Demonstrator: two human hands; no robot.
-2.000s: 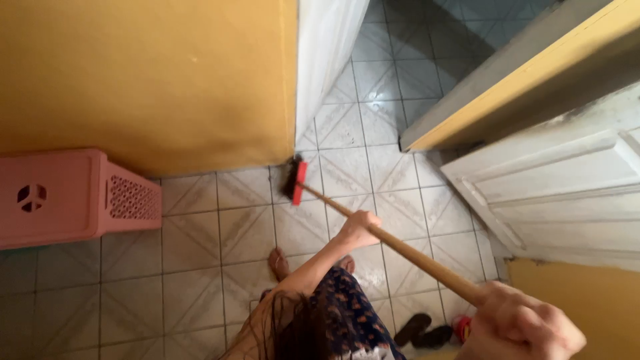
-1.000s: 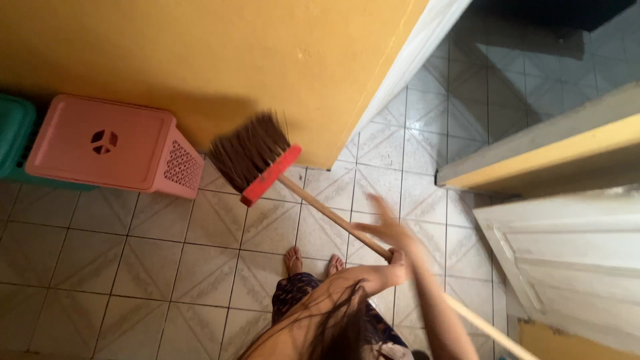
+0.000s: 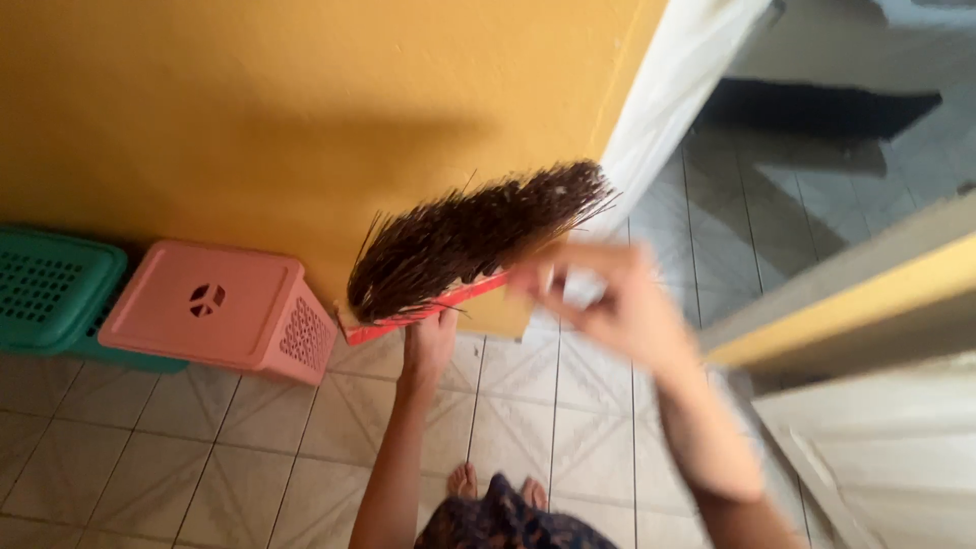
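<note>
The broom's head (image 3: 480, 236) is raised in front of the yellow wall, its dark bristles facing up toward me and its red block below them. Just under the block, my left hand (image 3: 431, 335) grips the broom, its fingers partly hidden behind the head. My right hand (image 3: 591, 297), blurred by motion, is at the right end of the bristles with thumb and fingers curled near their edge. Whether it touches or pinches anything there cannot be told. The broom's handle is hidden beneath the head.
A pink lidded plastic basket (image 3: 206, 305) and a green one (image 3: 46, 290) stand against the yellow wall (image 3: 305, 91) at left. My bare feet are on the tiled floor (image 3: 381, 427). At right are a doorway with a white frame (image 3: 671, 91) and a white panelled door (image 3: 900, 442).
The broom head has come up from the floor, and its bristles now face me. My left hand is now close under the head; my right hand has moved to the bristles' end.
</note>
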